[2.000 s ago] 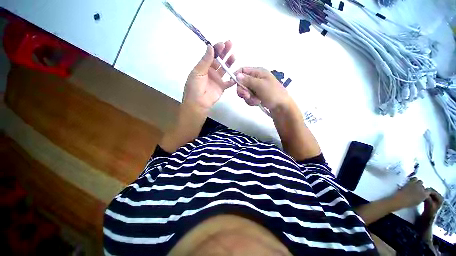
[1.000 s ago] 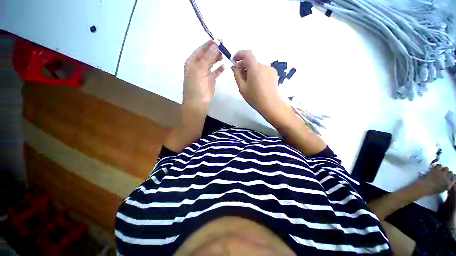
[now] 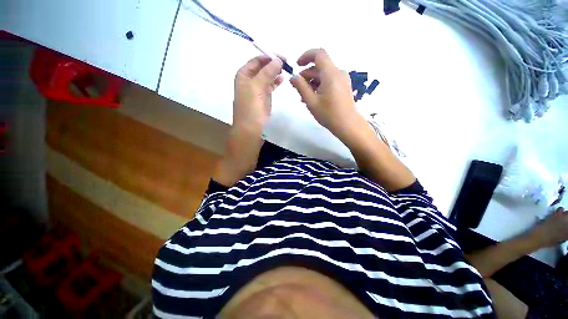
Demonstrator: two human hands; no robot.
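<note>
A wire harness with thin dark twisted wires (image 3: 225, 23) runs from the top edge down to my hands. A small black piece (image 3: 286, 66) on it shows between my fingertips. My left hand (image 3: 254, 93) pinches the harness just left of the black piece. My right hand (image 3: 327, 93) has its thumb and a finger at the lower right end of the black piece, where a small pale part shows. Whether the right fingertips grip it is hard to tell. Several black housings (image 3: 361, 84) lie on the table right of my right hand.
White tabletop (image 3: 205, 68) with a seam; a lone black piece (image 3: 129, 35) at left. Grey-white cable bundle (image 3: 498, 43) at upper right. Loose wires (image 3: 387, 134) by my right forearm. Black phone (image 3: 476, 194), clear plastic bag (image 3: 529, 174) and another person's hand (image 3: 553, 229) at right. Red stool (image 3: 75, 81) at left.
The cable's pale section between my hands is no longer seen; the black piece shows there instead. My right hand has moved up, its fingers more open. The view has shifted slightly.
</note>
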